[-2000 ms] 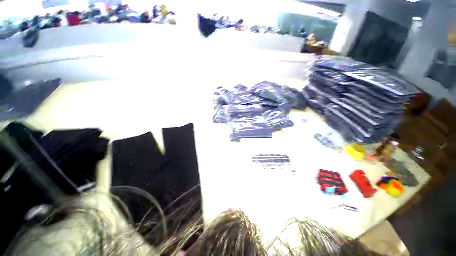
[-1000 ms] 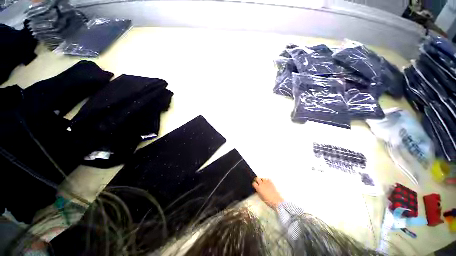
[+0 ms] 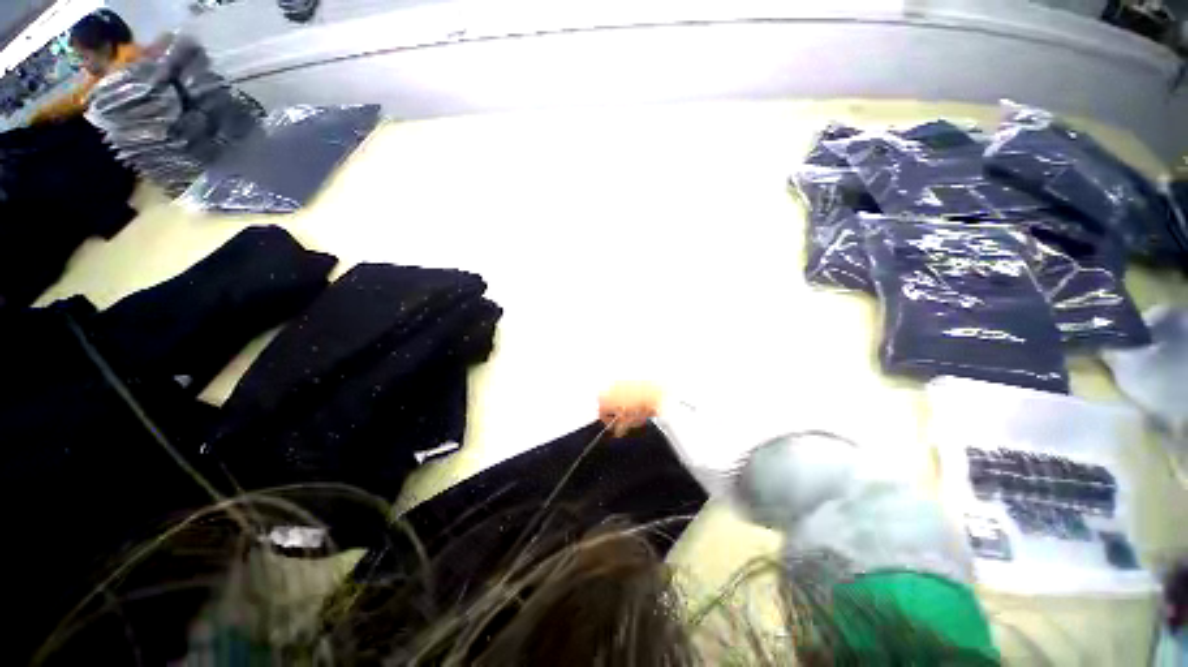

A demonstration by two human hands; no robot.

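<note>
Black trousers [image 3: 573, 489] lie on the cream table at the bottom middle, with pale specks on the cloth; hair hanging before the camera hides their lower part. My right hand [image 3: 628, 408] is blurred and closed on the trousers' upper edge; its pale sleeve runs down to the right. My left hand is not visible. A printed clear bag [image 3: 1042, 489] with dark lettering lies flat on the right.
A matt black trousers pile [image 3: 358, 371] is at left. Bagged trousers [image 3: 971, 300] lie heaped at right. A bagged square [image 3: 287, 156] and a greyish stack [image 3: 169, 111] are at upper left, with a person [image 3: 104, 50] behind. A green shape [image 3: 919, 615] is at the bottom.
The view has shifted and the checked and red items are out of it. The two spread trouser legs now show as one shape. My right hand has moved from the leg end to the upper edge.
</note>
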